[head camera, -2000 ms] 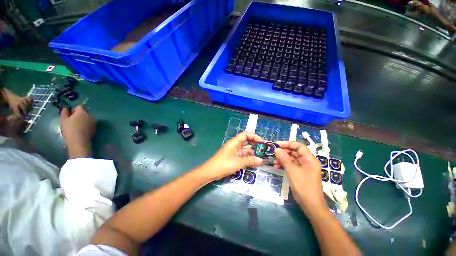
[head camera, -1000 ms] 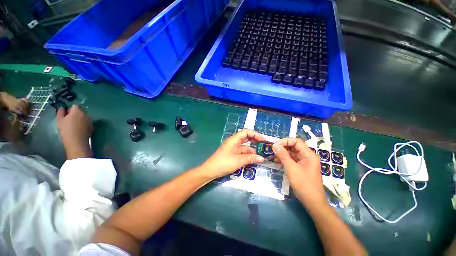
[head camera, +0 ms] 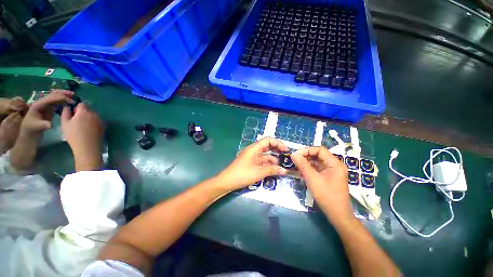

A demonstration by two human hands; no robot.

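A small black square unit (head camera: 286,160) with a pale ring face is held between my two bare hands, above a clear sheet (head camera: 289,196). My left hand (head camera: 258,162) grips its left side between thumb and fingers. My right hand (head camera: 323,174) has thumb and fingertips on its right edge; the fingers cover part of it. Cream tape strips (head camera: 271,124) cross the sheet. Units with ring faces (head camera: 367,165) sit in rows at the sheet's right, and a few show at its lower left.
A shallow blue tray (head camera: 292,103) full of black units stands behind the sheet, a deep blue crate (head camera: 135,70) to its left. Loose black parts (head camera: 197,133) lie left of the sheet, a white charger with cable (head camera: 450,176) right. Another person's hands (head camera: 81,130) work at far left.
The unit between my hands now shows a ring face where green showed before. My hands have barely moved. The neighbour's other hand has come up beside the black parts. The view has shifted slightly.
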